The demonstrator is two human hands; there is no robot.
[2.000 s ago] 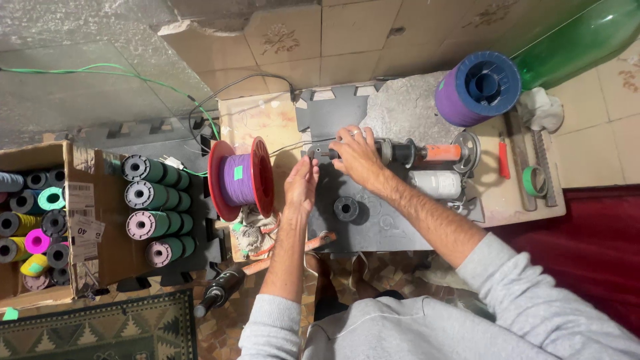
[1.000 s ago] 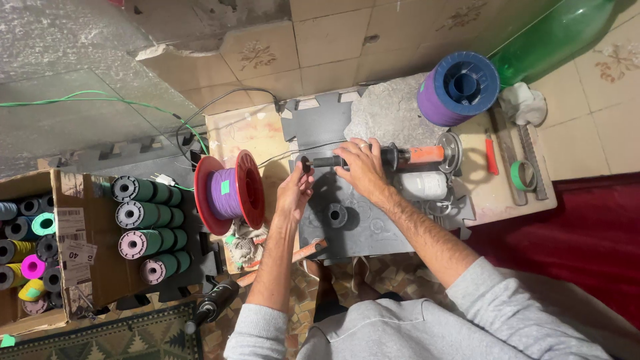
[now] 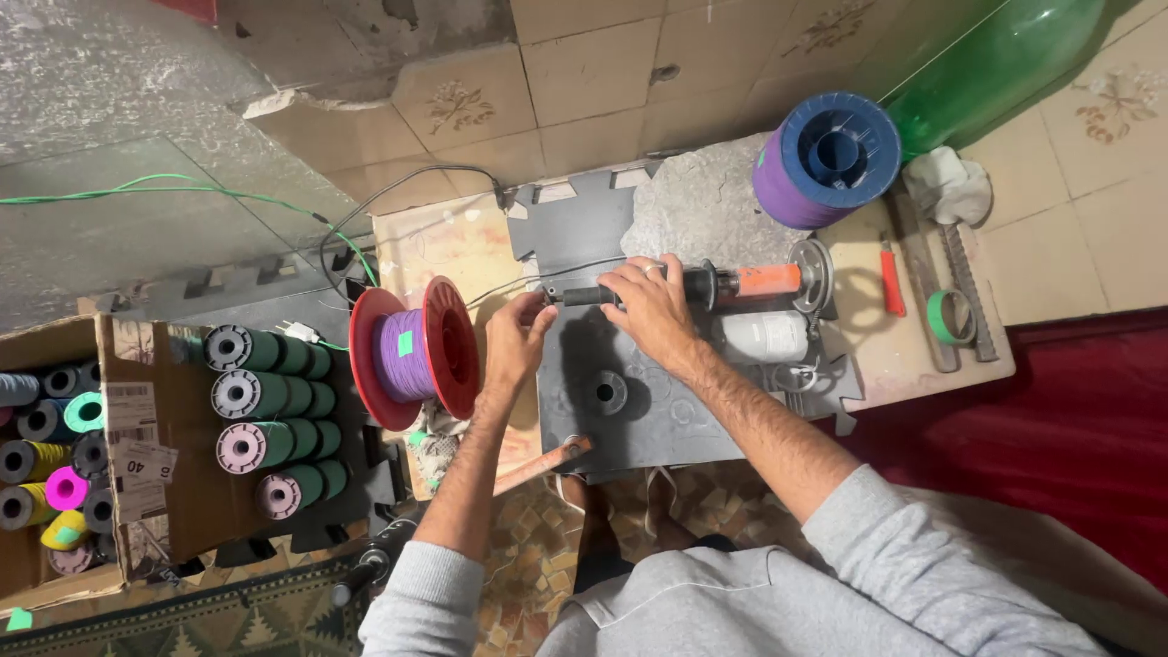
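Note:
My left hand is at the left tip of a dark rod-like shaft, its fingertips together near a small dark part; the thread is too fine to make out there. My right hand rests with curved fingers over the shaft, beside the black collar of an orange-and-black tool with a metal wheel at its right end. Just left of my left hand stands a red-flanged spool of purple line. Below the shaft, a dark empty-looking spool stands on end on the grey foam mat.
Green-wound spools lie in rows beside a cardboard box of colored spools. A large purple spool with a blue flange stands at the back right, near a red-handled knife, green tape and metal bars. A white cylinder lies below the tool.
My right hand stays over the shaft, with its fingers shifted along it. My left hand remains at the shaft's left end. The view has shifted somewhat.

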